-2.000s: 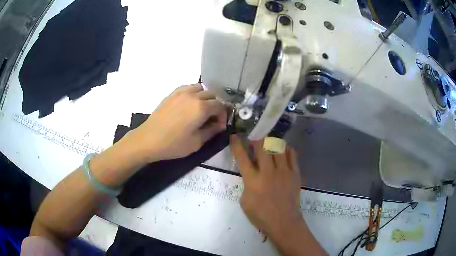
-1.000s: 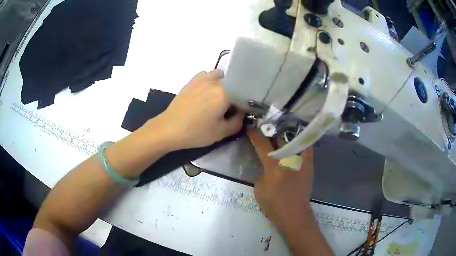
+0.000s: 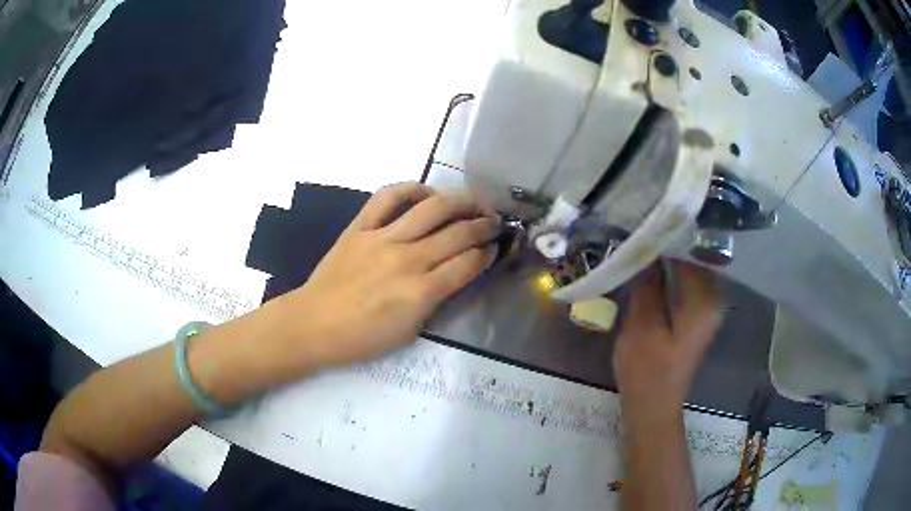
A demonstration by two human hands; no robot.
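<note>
A black cut panel [image 3: 310, 232] lies on the white table left of the machine, its stepped end showing. My left hand [image 3: 405, 261] lies over its right part, palm down, fingertips beside the presser foot [image 3: 514, 232]; most of the panel there is hidden under the hand. My right hand [image 3: 667, 317] is right of the cream roller-like knob [image 3: 592, 313], over the machine bed, its fingertips partly hidden behind the thread take-up guard [image 3: 664, 225]. I see no cloth in it, but its fingers are not clear. The machine lamp [image 3: 546, 283] glows yellow near the needle area.
The white sewing machine head [image 3: 539, 110] fills the upper right. A stack of black cut panels [image 3: 165, 90] lies at the far left. Thread snips [image 3: 747, 464] with dark cord lie at the lower right. Dark cloth [image 3: 290, 487] hangs below the near table edge. A printed ruler [image 3: 469, 391] runs along that edge.
My right hand has moved right, away from the presser foot. My left hand has flattened over the panel. The yellow lamp glow and more of the bed now show between the hands.
</note>
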